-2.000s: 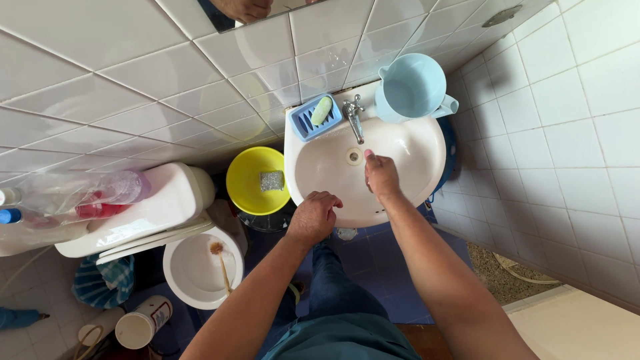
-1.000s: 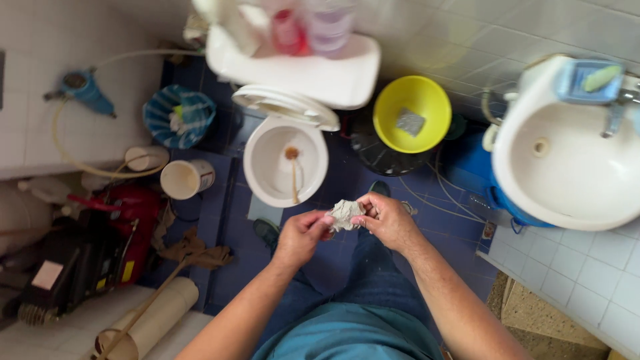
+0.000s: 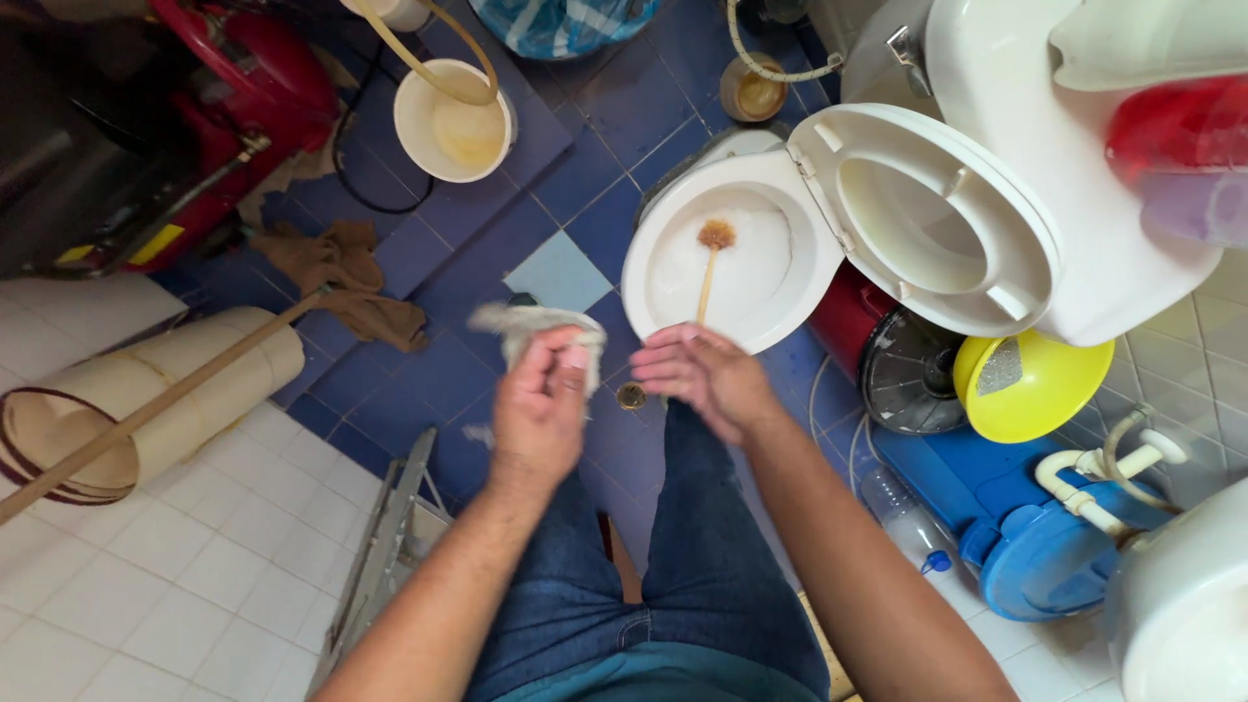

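My left hand (image 3: 546, 400) grips a greyish-white cloth (image 3: 593, 336), which is blurred and hangs over the blue tiled floor. Just to its right, my right hand (image 3: 707, 375) is apart from the cloth, fingers extended, with nothing seen in it. Beyond my right hand is the toilet bowl (image 3: 658, 283), its seat and lid raised. A brush with a wooden handle (image 3: 707, 283) and brown bristles rests in the bowl, the lower end of its handle close to my right fingertips. A round metal floor drain (image 3: 631, 395) lies between and below the hands.
A white bucket (image 3: 454, 161) with a hose, a brown rag (image 3: 336, 273) and a large tube (image 3: 214, 380) with a wooden stick stand left. A folded metal ladder (image 3: 375, 556) is lower left. Right are a yellow basin (image 3: 1068, 385), a lidded dark red bin (image 3: 907, 375) and a blue lid (image 3: 1048, 565).
The hands were at the sink, then both held the crumpled cloth. Now the cloth hangs from my left hand and my right hand is off it. The view has swung toward the toilet and floor.
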